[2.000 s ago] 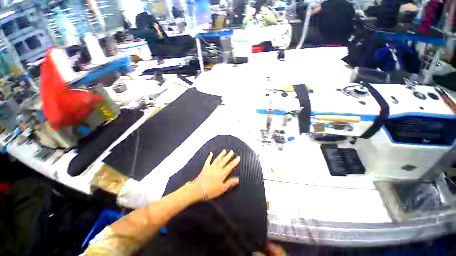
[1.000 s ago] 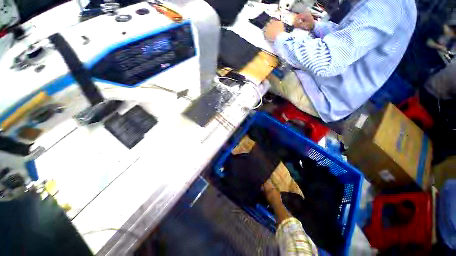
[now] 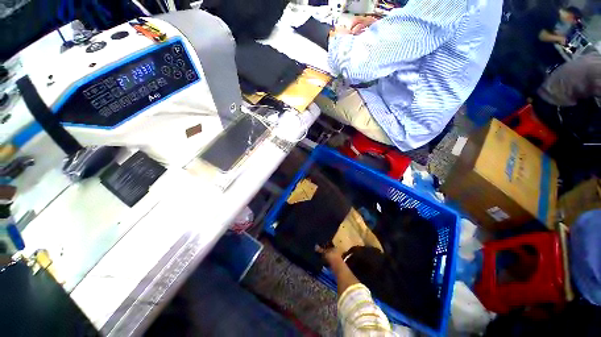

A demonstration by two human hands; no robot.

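My right hand reaches down into the large blue plastic crate beside the table. Its fingers are at the lower edge of a black cut piece; the fingertips blend with the dark cloth, so a grip cannot be told. Brown card lies just above the hand among the heaped black pieces, and a smaller brown scrap lies near the crate's left side. My left hand is not in view. Dark fabric lies at the bottom left corner on the sewing table.
The white machine head with its lit panel stands at upper left. Black labels and a clear tray lie on the table. A person in a striped shirt sits beyond the crate. A cardboard box and red stool stand right.
The view has swung from the sewing area to the crate on the right. My left hand has left the picture. My right hand stays in the crate since the last earlier frame, barely shifted.
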